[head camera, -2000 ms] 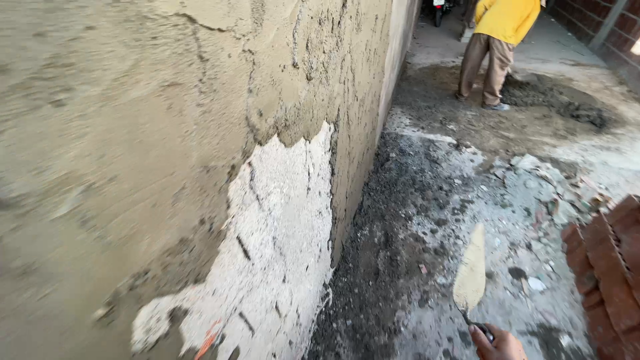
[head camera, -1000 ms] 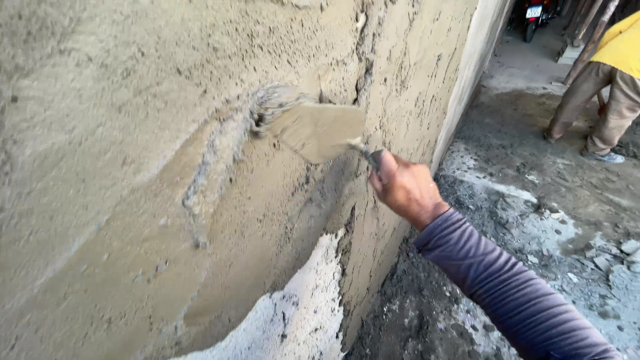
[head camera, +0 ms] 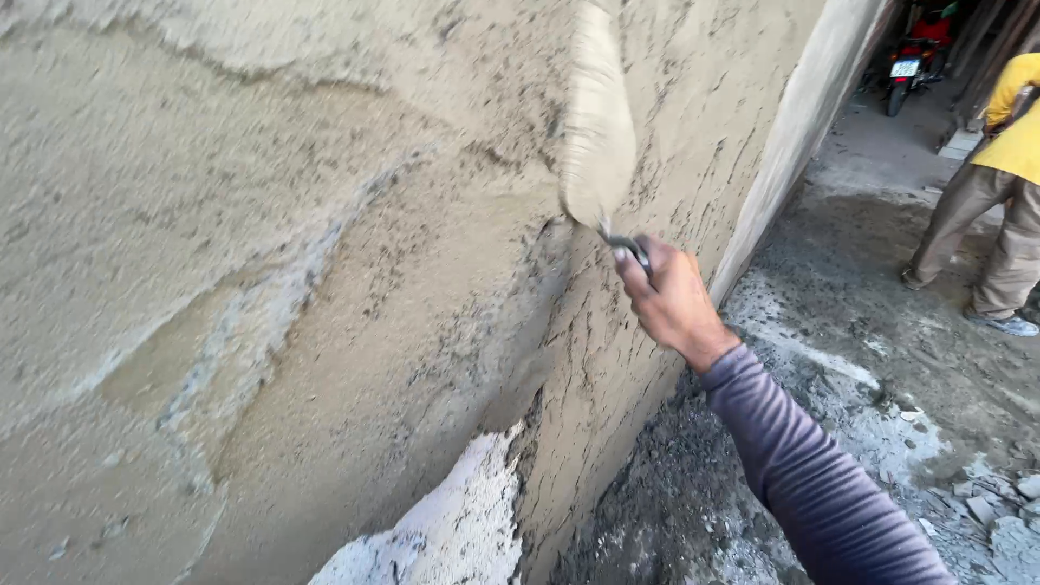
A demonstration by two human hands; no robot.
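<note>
My right hand, below a purple-grey sleeve, grips the dark handle of a mason's trowel. The trowel's mortar-coated blade points up against or just in front of the plastered wall; whether it touches cannot be told. Wet mortar on the wall has ridges, rough patches and smoother swept areas. Lower down, a pale whitish patch of wall lies uncovered, with a ragged mortar edge around it. My left hand is not in view.
Fallen mortar lies along the wall's foot, with broken rubble at the lower right. A person in a yellow shirt bends over at the right. Behind stands a red motorcycle.
My right hand came up from low beside the floor to the wall with the trowel. The blade pointed left a second ago and now points up. Fresh mortar covers part of the pale patch.
</note>
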